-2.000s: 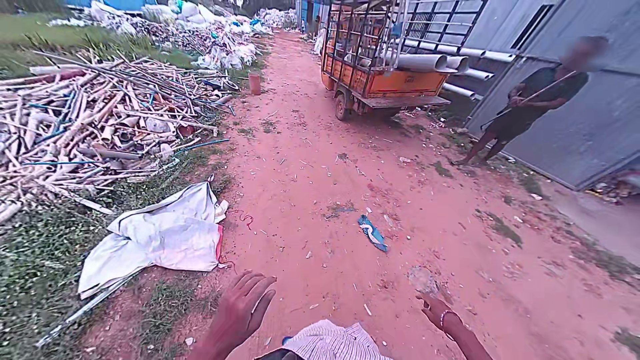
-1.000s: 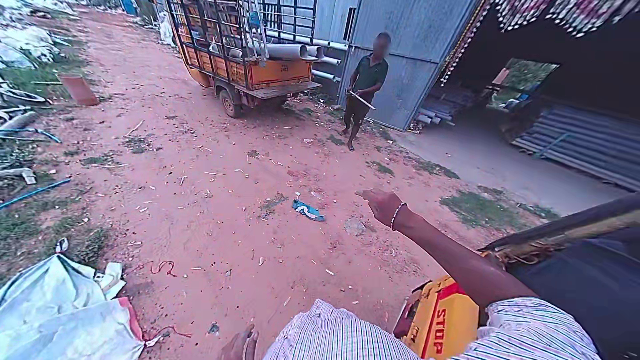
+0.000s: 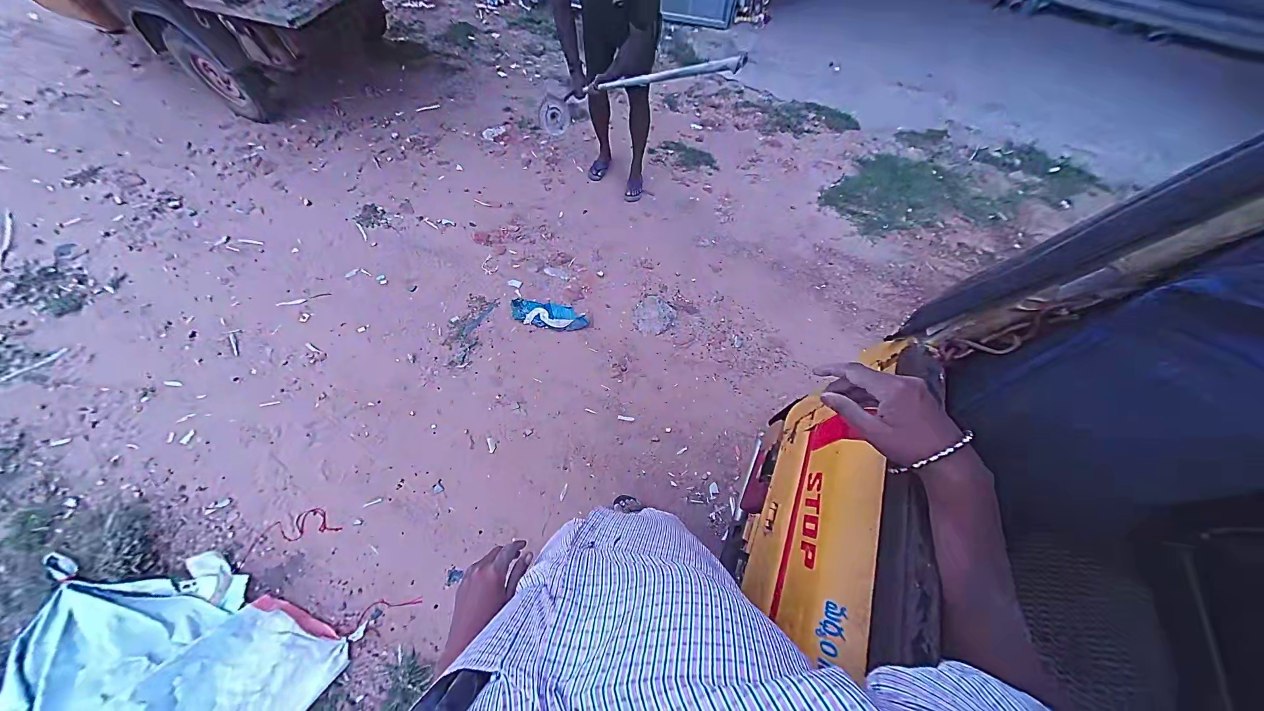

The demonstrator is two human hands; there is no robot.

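My right hand [image 3: 889, 410], with a bracelet at the wrist, is over the upper edge of a yellow vehicle rear panel [image 3: 834, 504] that bears writing. Its fingers are bent and spread a little; whether they touch the panel I cannot tell. Beside the striped shirt [image 3: 632, 612] hangs my left hand [image 3: 491, 585], low, near my body, with nothing seen in it. A dark cover or canopy [image 3: 1106, 395] lies to the right of my right forearm. On the dirt ahead is a crumpled blue wrapper [image 3: 549, 315].
A person [image 3: 620, 79] in sandals stands ahead, holding a long pole-like tool [image 3: 671, 74] with a round end. At the upper left is a wheel [image 3: 212, 79] of a parked cargo vehicle. White sacking [image 3: 178, 642] lies on the ground at lower left.
The view has swung right and down. My right hand, earlier out over the dirt, is now at the yellow panel. The other person now appears closer.
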